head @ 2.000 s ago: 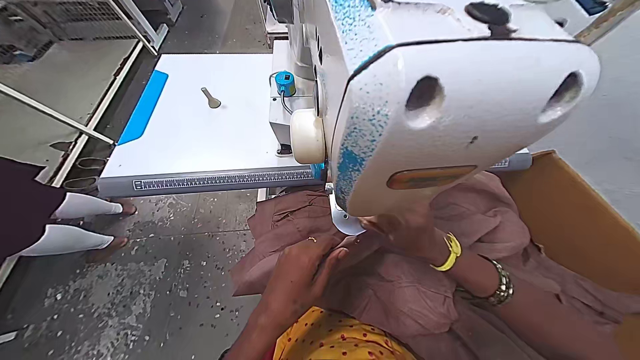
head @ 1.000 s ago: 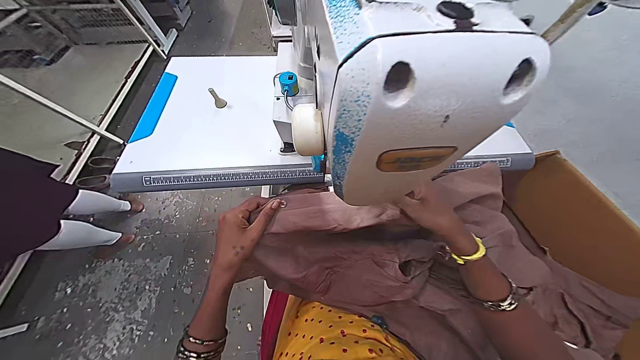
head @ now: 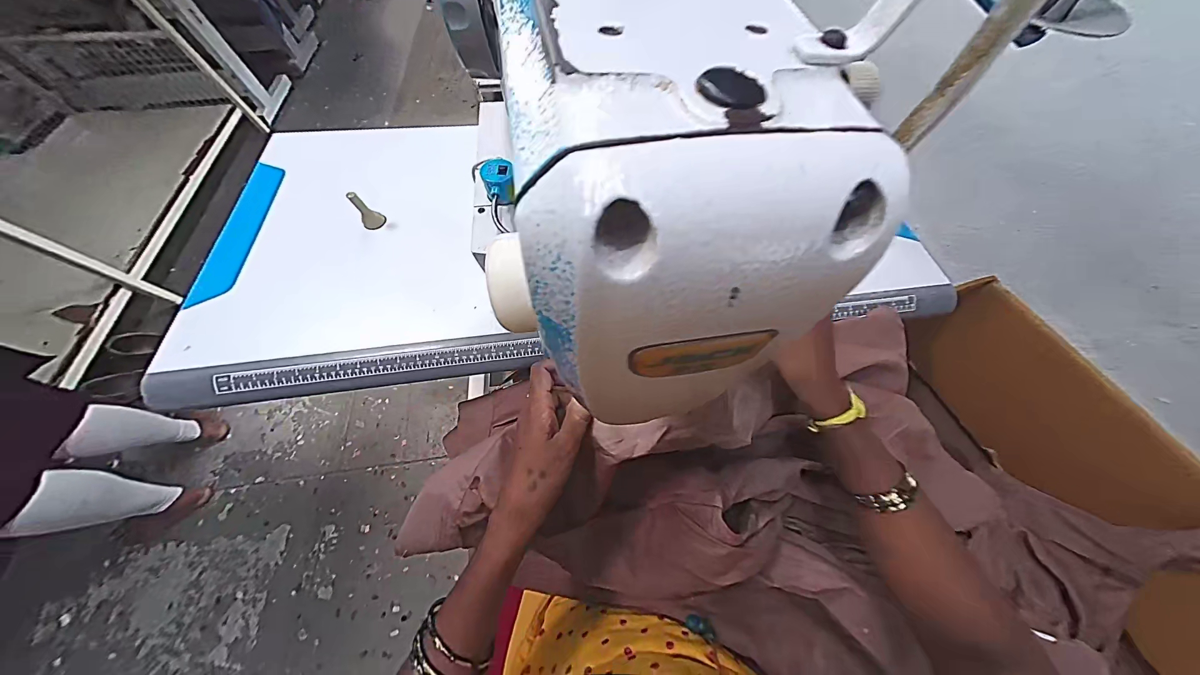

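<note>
Brown-mauve fabric (head: pixel 675 525) lies in folds over my lap, beneath the white head of an industrial sewing machine (head: pixel 712 244). My left hand (head: pixel 548 441) pinches the cloth at the lower left edge of the head, its fingertips close to the machine. At the head's right side, my right hand (head: pixel 811 366) reaches in under it onto the cloth; the machine hides its fingers, so its grip is not visible. The needle area is hidden behind the head.
A white table (head: pixel 375 272) with a ruler strip along its front edge carries a small spoon-shaped object (head: pixel 367 211). To the right, a cardboard box (head: pixel 1059 403) has fabric draped into it. A person's legs (head: pixel 112 459) stand at the left.
My left hand was out on a raised cloth edge left of the head a second ago; it has moved right, against the head. The cloth's left part now hangs lower and more bunched.
</note>
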